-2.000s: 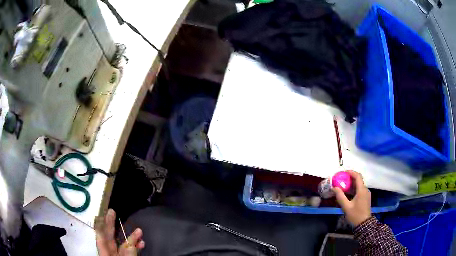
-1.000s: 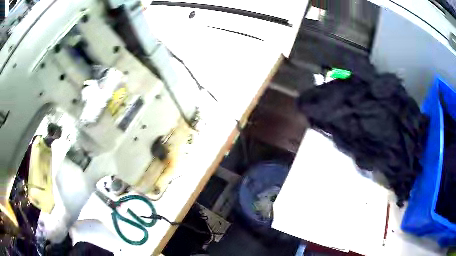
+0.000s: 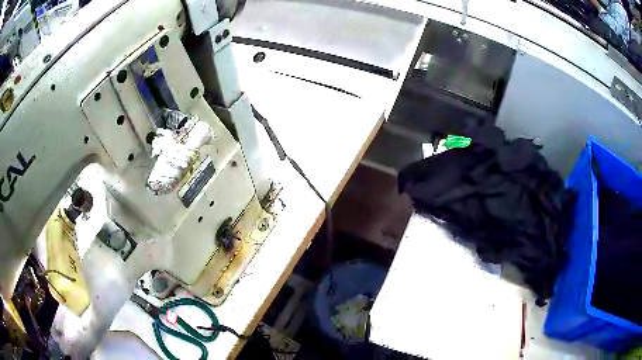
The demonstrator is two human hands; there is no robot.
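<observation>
Neither of my hands is in the picture. The large cream-grey sewing machine (image 3: 120,140) stands on the left, with part of its dark lettering showing at the left edge. A white cloth bundle (image 3: 177,151) is fixed on its body. Scissors (image 3: 184,328) with teal-green looped handles lie beside the machine base, and a dark cord is tied to them. The white machine table (image 3: 320,151) runs behind and beside the machine, and a dark cord hangs over its edge.
A white side table (image 3: 443,295) stands at the right with a heap of loose dark cloth (image 3: 500,197) on it. A blue crate (image 3: 576,281) with dark cloth is at the right edge. A dark blue waste bin (image 3: 327,295) with pale scraps stands between the tables.
The view has turned to the left and up. Both hands, the pink-capped bottle and the blue drawer seen two seconds ago are out of the picture. More of the machine shows.
</observation>
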